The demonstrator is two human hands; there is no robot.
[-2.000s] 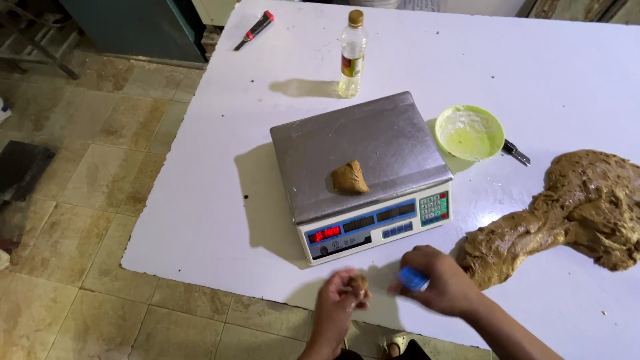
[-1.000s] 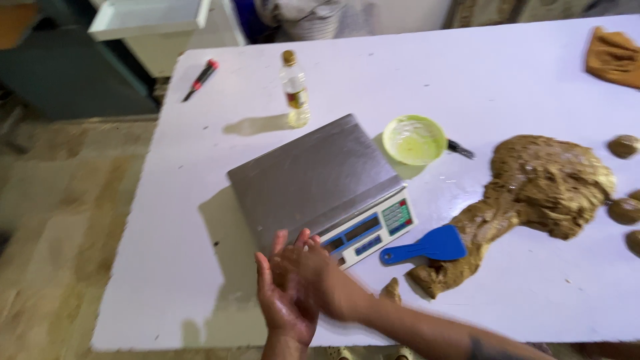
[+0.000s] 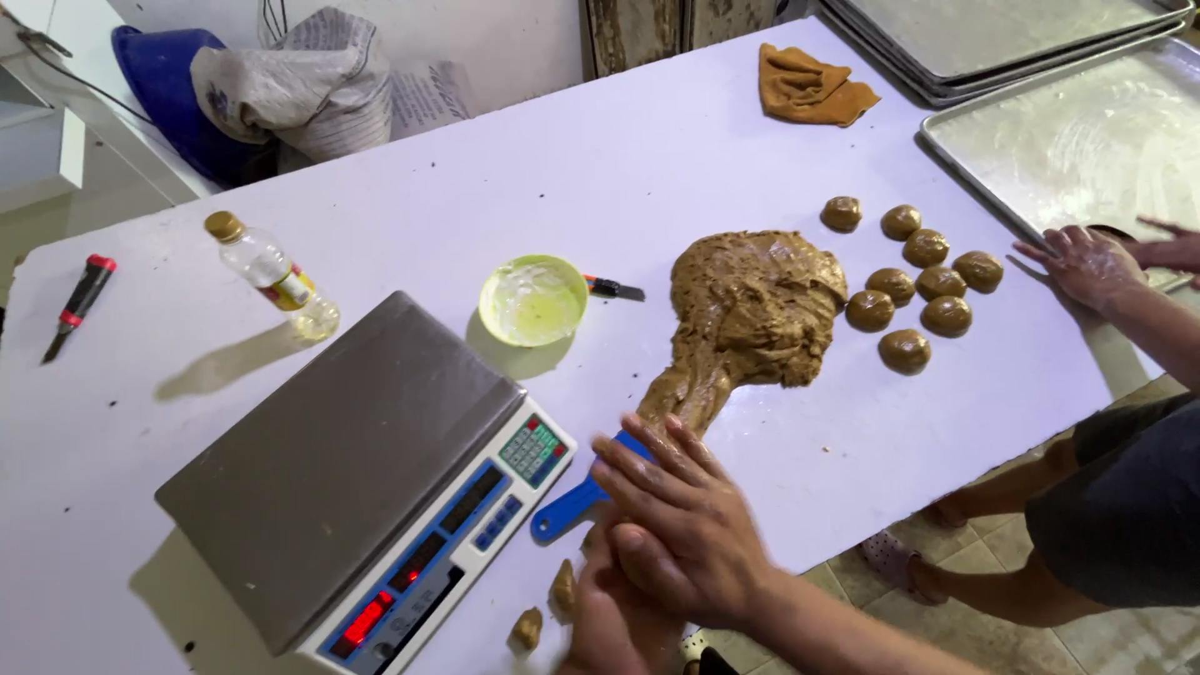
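My right hand (image 3: pixel 689 530) lies across my left hand (image 3: pixel 619 605), palms together over the table's near edge; whether anything is between them is hidden. Beneath the fingers a blue plastic scraper (image 3: pixel 567 509) touches the narrow end of a large mass of brown dough (image 3: pixel 755 305). Two small dough scraps (image 3: pixel 527 628) lie beside my left hand. To the left stands a digital scale (image 3: pixel 347 459) with a bare metal platform and lit red digits. Several round dough balls (image 3: pixel 947 316) sit right of the mass.
A yellow-green bowl (image 3: pixel 534 300), an oil bottle (image 3: pixel 277 274) and a red-black tool (image 3: pixel 82 300) stand or lie behind the scale. A brown cloth (image 3: pixel 811 84) lies near metal trays (image 3: pixel 1078 141). At right, another person's hands (image 3: pixel 1097 267) are at a tray.
The dough piece seen on the scale two seconds ago is off it. My right hand has let go of the blue scraper, and my hands have come together. The view has swung right.
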